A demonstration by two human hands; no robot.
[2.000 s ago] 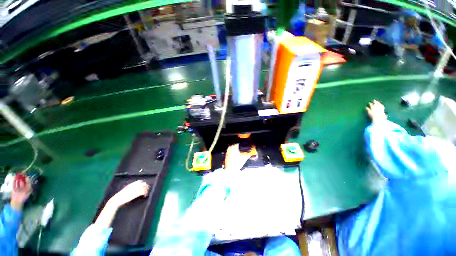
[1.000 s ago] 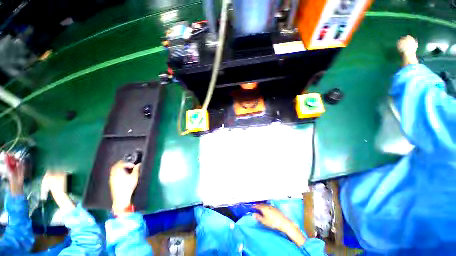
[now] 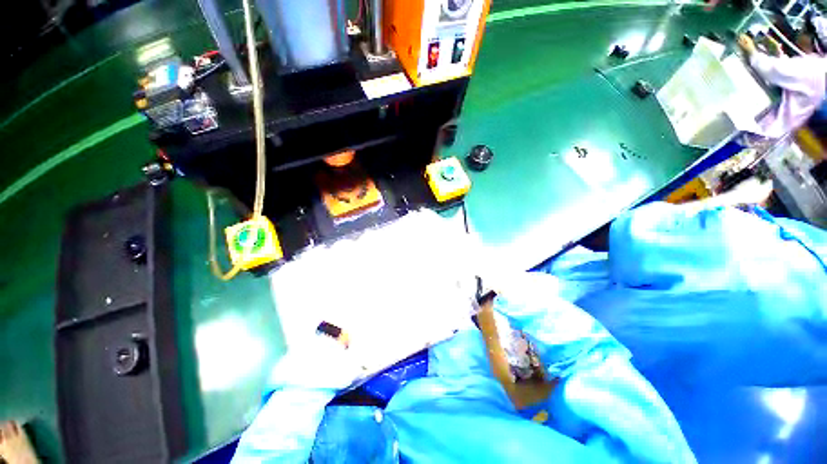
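Observation:
My left hand [image 3: 340, 347] is over the overexposed white rectangle [image 3: 390, 263] before the press, at its lower left. It is washed out, with a small black part [image 3: 329, 330] at its fingertips. My right hand [image 3: 484, 288] is at the white rectangle's right edge, also washed out, beside a small dark thing; its grip cannot be told. The press [image 3: 299, 118] stands behind, with the orange nest [image 3: 352, 197] low in its opening and no hand there. The yellow start buttons [image 3: 254, 243] [image 3: 448, 179] flank it.
A black tray [image 3: 109, 313] at left holds round black parts [image 3: 130, 358]. Another round black part [image 3: 480, 157] lies right of the press. A carton [image 3: 517, 358] is below the bench edge. A neighbour's blue smock [image 3: 725, 335] fills the right; a white bin [image 3: 703, 95] stands beyond.
My left hand has moved from the tray to over the white rectangle. My right hand has risen from my lap to its right edge. The view has turned right; the right neighbour's arm has left the bench.

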